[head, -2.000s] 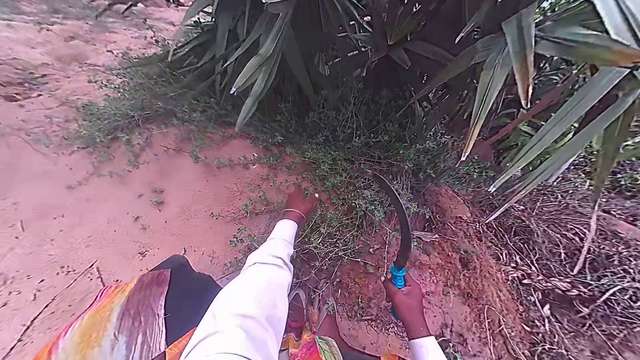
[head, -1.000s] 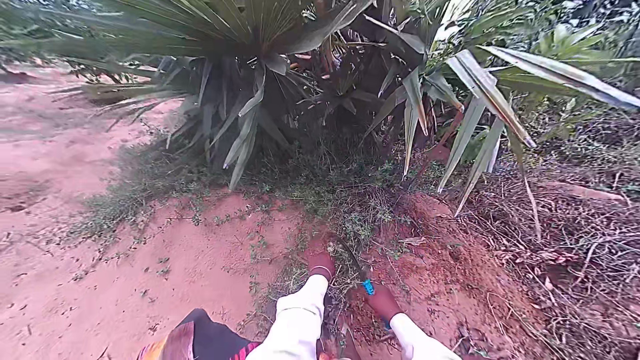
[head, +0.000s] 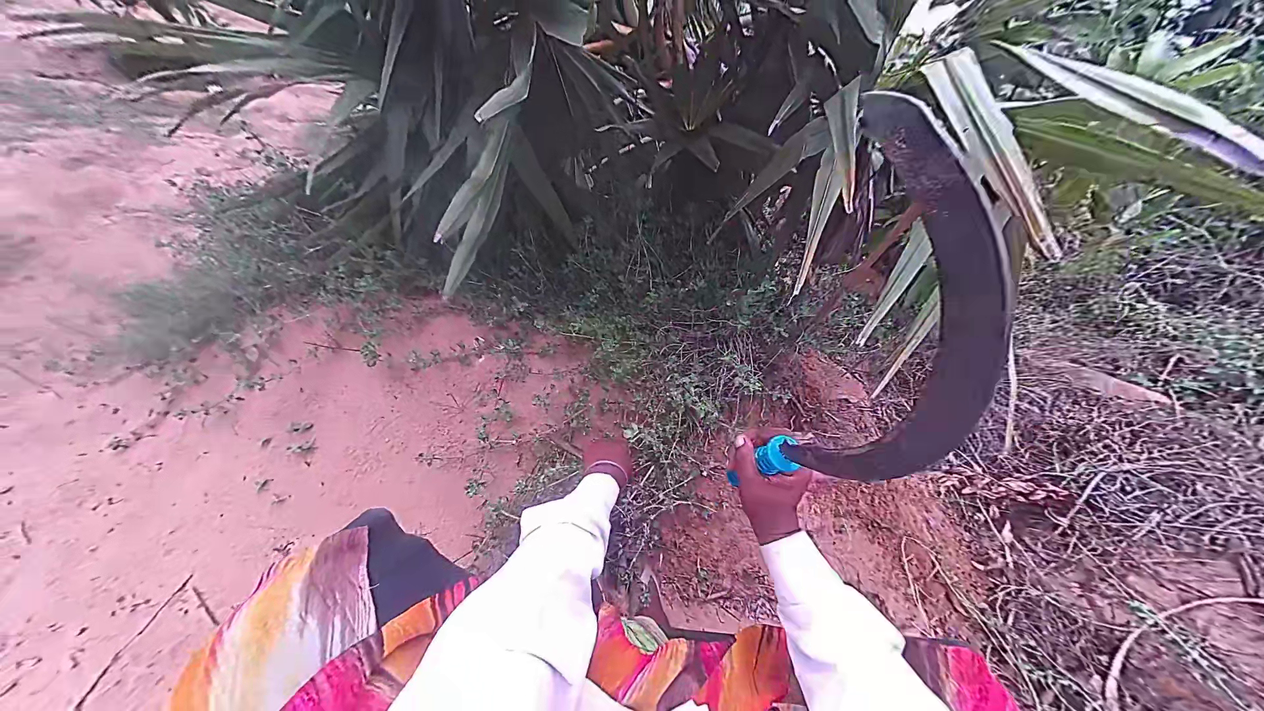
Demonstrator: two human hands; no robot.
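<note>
My right hand (head: pixel 770 489) is closed round the turquoise handle of a sickle (head: pixel 963 306). Its broad, dark curved blade rises to the right of the hand, with the tip up in front of the palm-like leaves. My left hand (head: pixel 607 456) is low at the edge of a patch of small green weeds (head: pixel 662 365), left of the right hand. Its fingers are mostly hidden among the stems, so whether it grips any is unclear.
A large plant with long, stiff fan leaves (head: pixel 484 188) stands ahead. Dry twigs and brush (head: pixel 1116 504) cover the ground at right. Reddish sandy soil (head: pixel 375 434) lies at left. Colourful cloth (head: pixel 286 612) covers my lap.
The sickle blade, low among the weeds a second ago, is now raised and out to the right of my right hand. My left hand stays by the weeds.
</note>
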